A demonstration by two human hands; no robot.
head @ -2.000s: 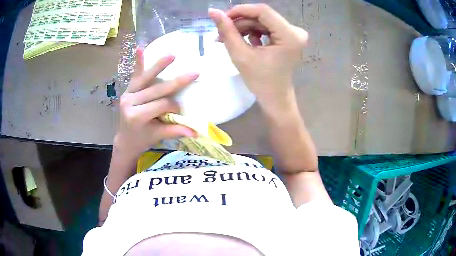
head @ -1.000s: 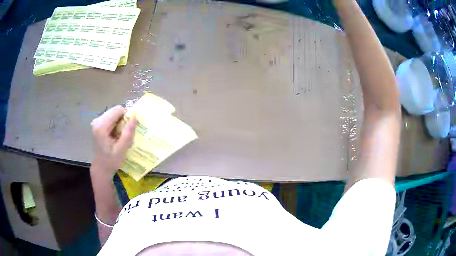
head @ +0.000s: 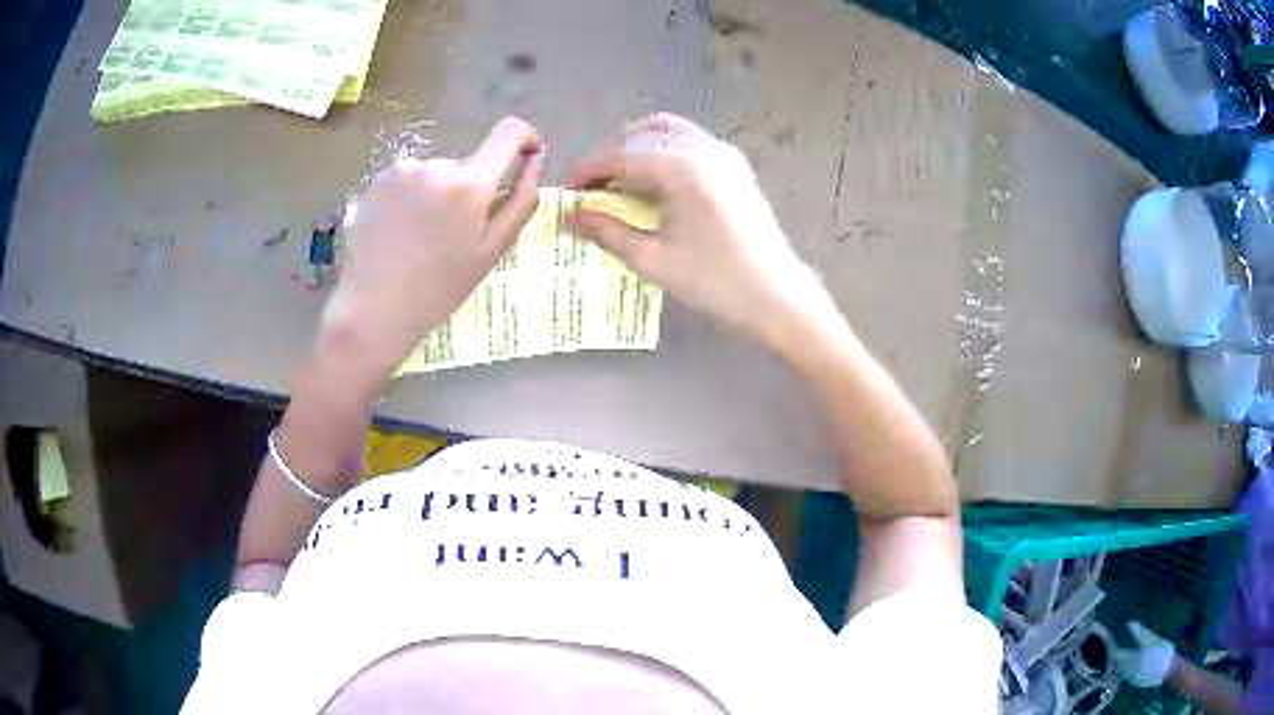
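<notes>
A yellow label sheet (head: 559,300) with rows of small dark print lies spread below my hands, over the cardboard table cover (head: 782,377). My right hand (head: 685,210) pinches the sheet's top edge, which is folded over at the fingertips. My left hand (head: 440,231) is at the sheet's upper left, with its thumb and index fingertips close together; its other fingers are hidden, and I cannot tell how it holds the sheet. No separate sticker can be made out at the fingertips.
Spare label sheets (head: 238,56) lie at the table's upper left. White housings (head: 1171,266) with clear covers stand at the right. A green crate (head: 1104,531) with white plastic parts (head: 1055,636) is below right, with another person's gloved hand (head: 1146,657) at it. A cardboard box (head: 105,489) is lower left.
The white housing that was between my hands is gone from the table. My right hand has come back from the far right to the sheet. The sheet is now spread flatter between both hands.
</notes>
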